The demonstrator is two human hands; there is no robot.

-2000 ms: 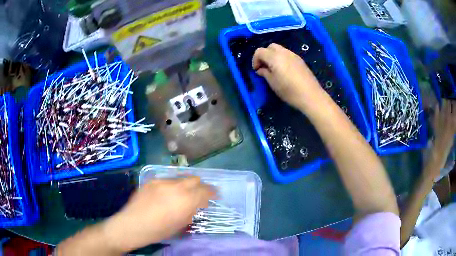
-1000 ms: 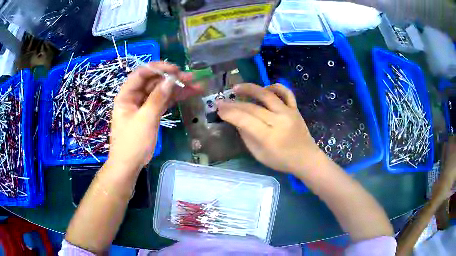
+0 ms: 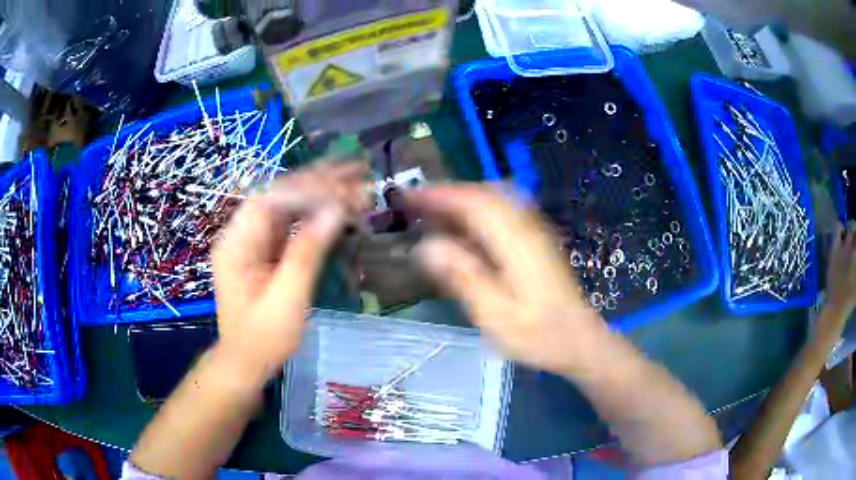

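The silver die block (image 3: 405, 180) sits on the brown-grey base plate (image 3: 399, 267) under the grey press head (image 3: 361, 70). My left hand (image 3: 272, 253) is just left of the die, blurred, fingers bent towards the thumb; whether it holds a lead cannot be told. My right hand (image 3: 512, 272) is just right of the die, blurred, with its fingertips near the block; any small piece in it cannot be made out. The clear plastic box (image 3: 357, 328) nearest me holds red-and-white leads in a row, with one white lead lying slanted above them.
A blue tray (image 3: 141, 314) heaped with leads stands left of the press, another at the far left edge. The dark-bottomed ring tray (image 3: 690, 202) is right of the press, a tray of white leads (image 3: 765, 206) beyond. Another person's arm (image 3: 798, 375) shows at the right edge.
Over two seconds, my right hand has come from the ring tray to the die and my left hand from the clear box. Since one second ago, a slanted lead has appeared in the box.
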